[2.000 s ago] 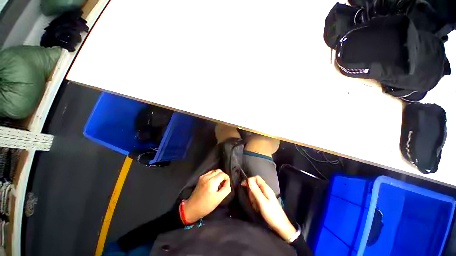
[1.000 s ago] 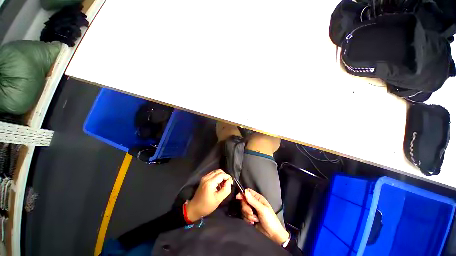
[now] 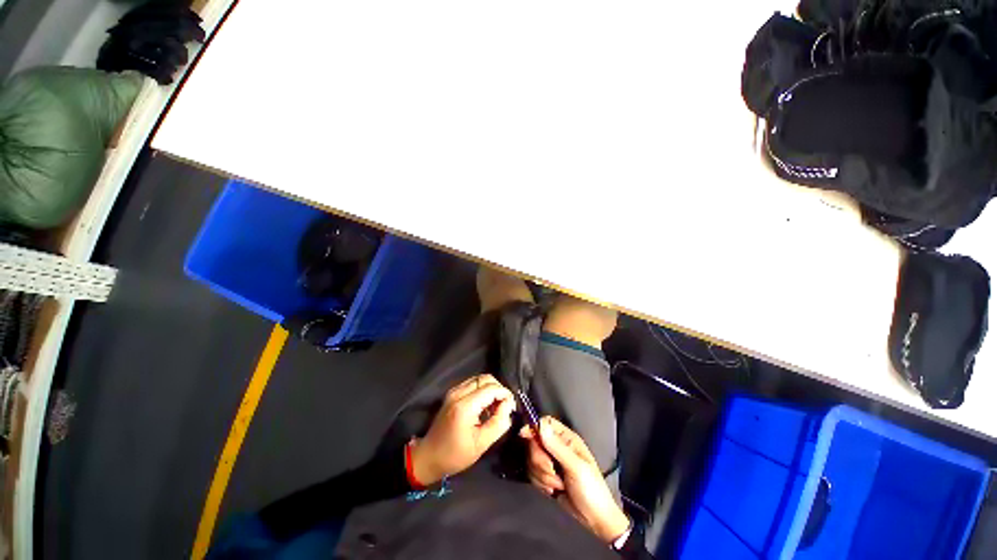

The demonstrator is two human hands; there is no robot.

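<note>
My left hand [image 3: 462, 429] is over my lap with thumb and fingertips pinched together; what it pinches is too small and dark to tell. My right hand [image 3: 571, 473] grips a thin dark tool [image 3: 527, 409] with a shiny tip that points up and left, close beside my left fingertips. Dark cloth [image 3: 520, 346] lies over my lap beyond the hands. I cannot tell a pouch from the apron there.
A white table [image 3: 492, 142] stands in front of my knees. A pile of black pouches [image 3: 875, 120] and a single black pouch [image 3: 941, 328] lie on its right. A blue bin with black pieces [image 3: 246, 246] is under the table; another blue bin [image 3: 891, 481] is at my right.
Two seconds ago my right hand was higher, at the dark cloth. It has moved down, and the thin tool now shows between the hands. The view has shifted slightly.
</note>
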